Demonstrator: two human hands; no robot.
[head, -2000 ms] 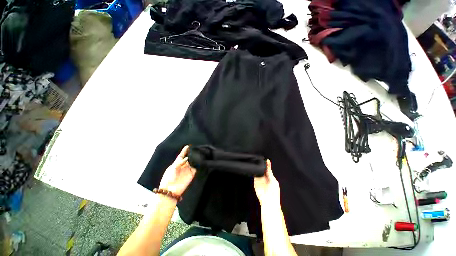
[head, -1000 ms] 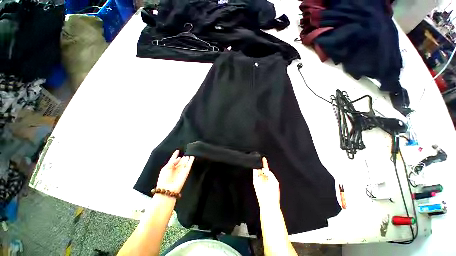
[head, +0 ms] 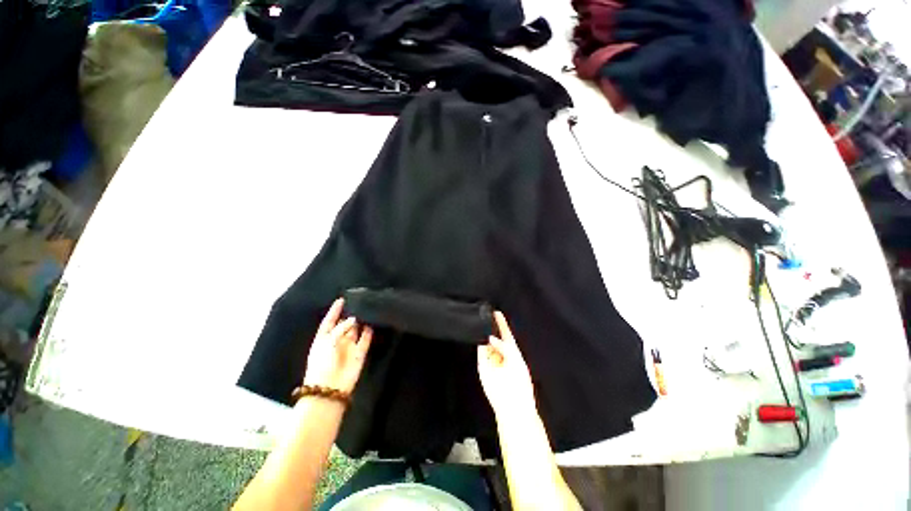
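Note:
A large flared black garment (head: 455, 210) lies flat on the white table, its narrow waist at the far end with a small pale button (head: 487, 118). A second black piece hangs over its lower half, with its waistband (head: 420, 313) held up towards me. My left hand (head: 337, 356) grips the left end of this waistband, a beaded bracelet on the wrist. My right hand (head: 504, 369) grips the right end with thumb and fingers. Orange-handled thread snips (head: 659, 372) lie just right of the flared hem.
Black garments with a wire hanger (head: 345, 72) lie at the far end of the white table (head: 180, 250). A navy and maroon pile (head: 689, 75) is far right. A corded black tool (head: 744, 232) with bundled cable, a red spool (head: 776, 412) and a blue-and-white box (head: 837, 387) are right.
The held waistband was thicker and bunched earlier; it is now a flatter band, still between both hands. The whole view has shifted, so the table things appear further left.

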